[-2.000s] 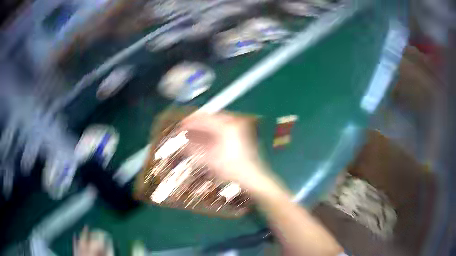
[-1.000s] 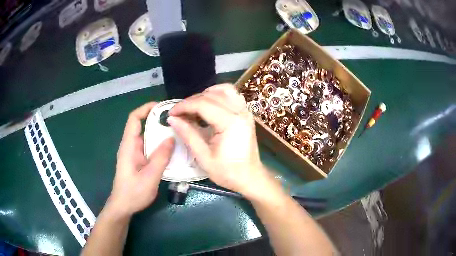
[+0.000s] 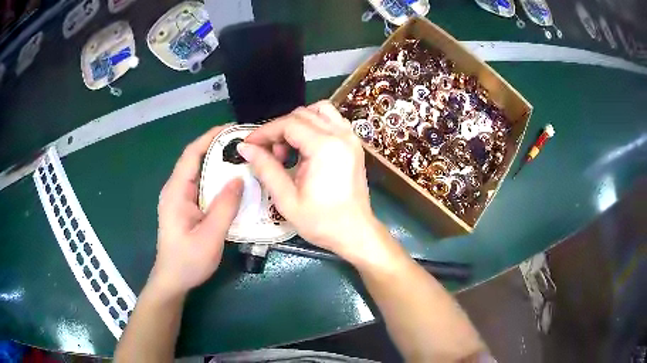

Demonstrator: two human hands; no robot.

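A white plastic housing cover (image 3: 250,188) is held over the green bench. My left hand (image 3: 193,213) grips its left side, with the thumb on its face. My right hand (image 3: 319,177) is over the cover's right side, its thumb and fingertips pinched at the edge of the round upper left hole, where a dark ring shape (image 3: 233,150) shows. Whether the fingers hold a ring cannot be told. Coppery bits show low in the cover beside my right hand. An open carton (image 3: 426,202) full of shiny coppery rings (image 3: 443,127) stands just right of my right hand.
A black-handled mallet (image 3: 319,255) lies partly under the cover. A black slab (image 3: 262,71) is behind it. A screwdriver (image 3: 535,150) lies right of the carton, a slotted white strip (image 3: 81,244) at left. Half-assembled housings (image 3: 183,37) line the far side.
Since a second ago, the view has shifted slightly, and a dark ring shape now shows in the upper left hole. Both hands stay on the cover. Two seconds ago my right hand was over the carton.
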